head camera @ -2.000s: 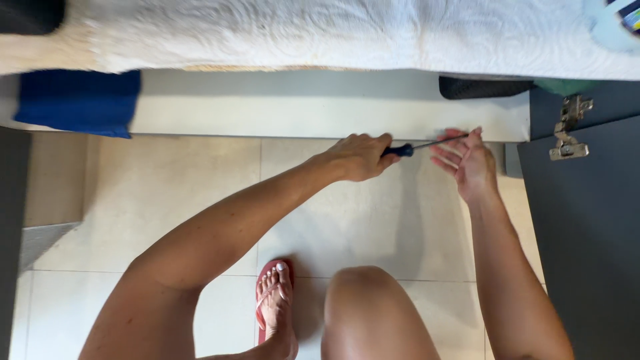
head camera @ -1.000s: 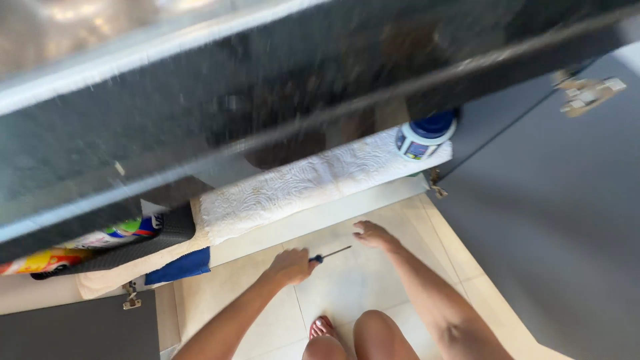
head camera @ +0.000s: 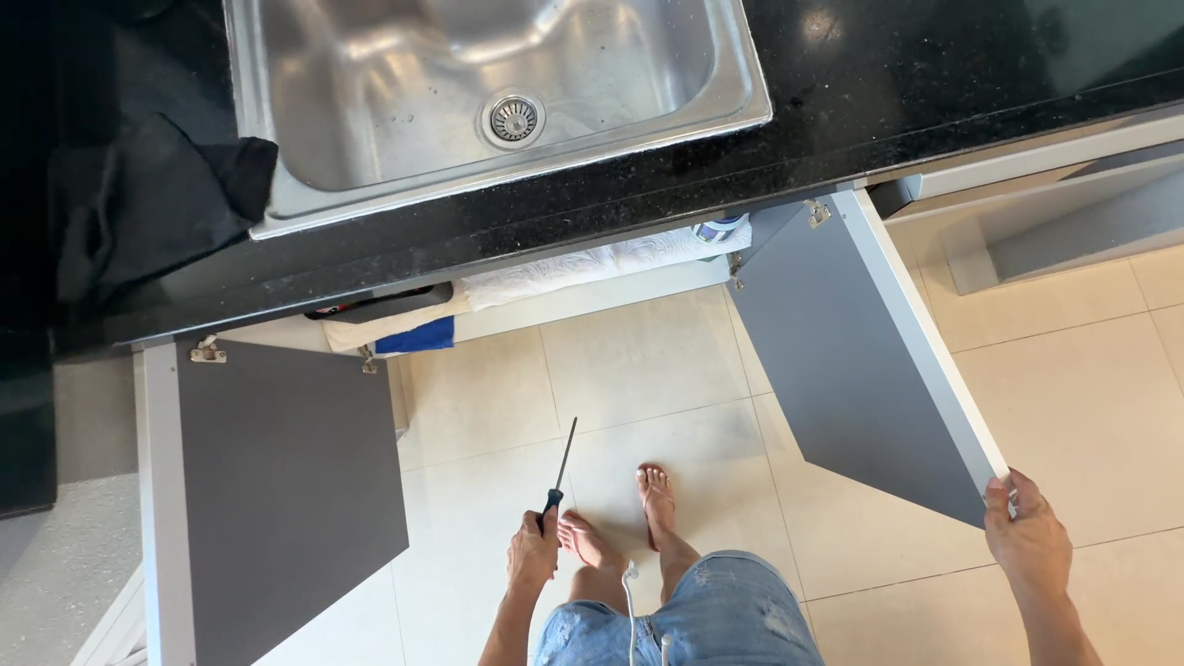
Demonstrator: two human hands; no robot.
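My left hand point(head camera: 533, 553) grips the dark blue handle of a screwdriver point(head camera: 561, 474), whose metal shaft points up and away over the tiled floor. On the right, my right hand point(head camera: 1027, 529) holds the outer edge of the right cabinet door point(head camera: 865, 370), thumb on one side and fingers around the other. That door stands open below the counter, with a metal hinge point(head camera: 818, 213) at its top corner. The left cabinet door point(head camera: 296, 481) also stands open, away from both hands, with a hinge point(head camera: 208, 352) near its top.
Above the doors runs a black stone countertop point(head camera: 879, 102) with a stainless steel sink point(head camera: 370, 139) and a dark cloth point(head camera: 148, 203). The cabinet holds a white towel point(head camera: 592, 264), a blue cloth point(head camera: 418, 336) and a container point(head camera: 720, 228). An open drawer point(head camera: 1091, 217) juts out at right.
My right hand has moved from near the screwdriver's tip out to the right door and taken hold of its edge. The screwdriver stays in my left hand. The view has risen above the counter.
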